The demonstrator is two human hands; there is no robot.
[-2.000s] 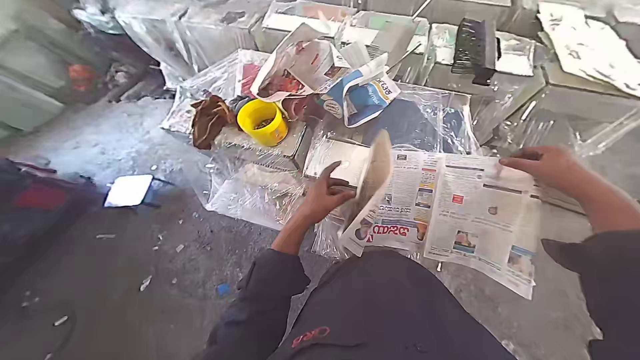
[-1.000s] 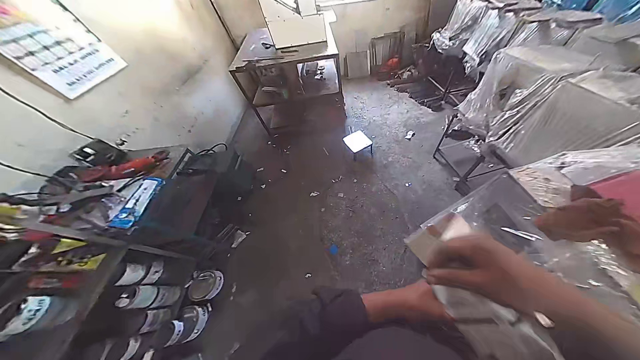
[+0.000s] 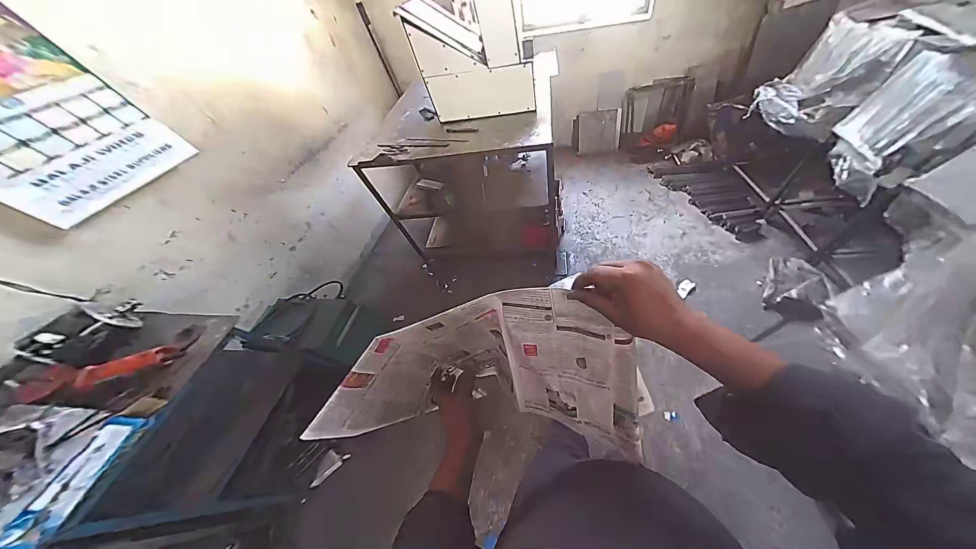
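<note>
A printed newspaper sheet (image 3: 568, 358) hangs half unfolded in front of my body, over the floor. My right hand (image 3: 629, 297) pinches its top edge between thumb and fingers. Lower and to the left, my left hand (image 3: 456, 385) is against the sheet near its fold, with small whitish bits by the fingers. The left fingers are dark and blurred, so their grip on the paper does not show clearly. The left part of the newspaper spreads out toward the workbench.
At left stands a dark metal workbench (image 3: 191, 435) with an orange-red tool (image 3: 107, 374). Ahead is a metal table (image 3: 488, 141) bearing a cream metal cabinet (image 3: 480, 91). Plastic-wrapped items (image 3: 900, 114) and metal bars (image 3: 709, 198) lie right. A calendar (image 3: 76, 137) hangs on the wall.
The view has swung far left from the wrapped stacks. The newspaper, open on the stack two seconds ago and bunched between my hands one second ago, is now spread in the air.
</note>
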